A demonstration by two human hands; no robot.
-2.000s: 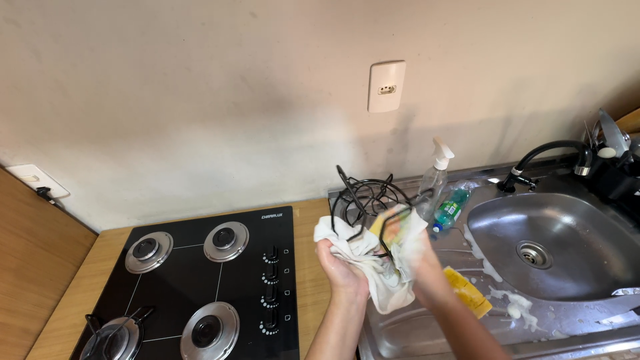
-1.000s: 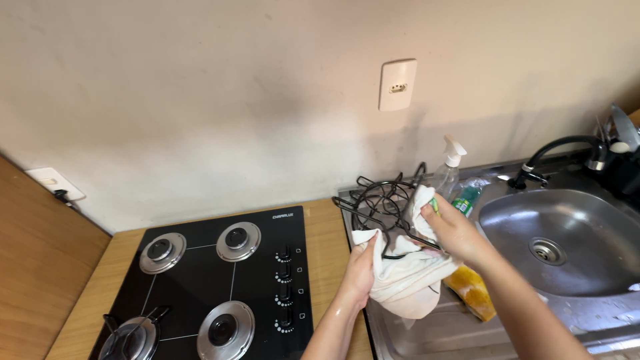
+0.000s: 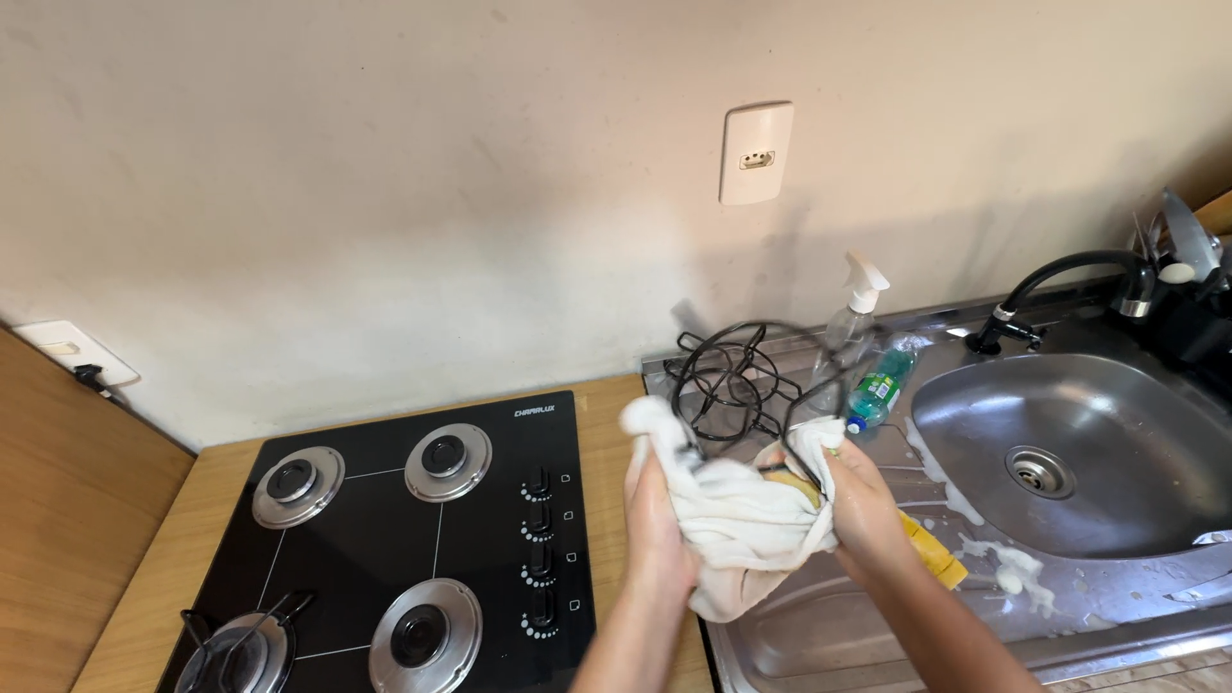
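My left hand (image 3: 659, 525) and my right hand (image 3: 861, 496) grip a white cloth (image 3: 756, 520) from either side. Within the cloth's folds is a black wire burner grate (image 3: 835, 385), its thin bars rising above the cloth between my hands; motion blurs it. Behind it, more black wire grates (image 3: 727, 385) rest on the steel drainboard. The black glass cooktop (image 3: 361, 539) lies to the left, with one wire grate (image 3: 241, 635) on its near left burner. A yellow cloth (image 3: 932, 551) lies partly hidden behind my right forearm.
A clear spray bottle (image 3: 849, 327) and a green dish soap bottle (image 3: 881, 385) stand and lie beside the grates. Right of them are the steel sink basin (image 3: 1078, 452), with suds (image 3: 1015, 573) near its rim, and a black faucet (image 3: 1068, 265). A wall outlet (image 3: 757, 154) is above.
The grate in my hands has turned within the cloth, and a bar loop now rises higher above it. Both hands keep hold of the cloth.
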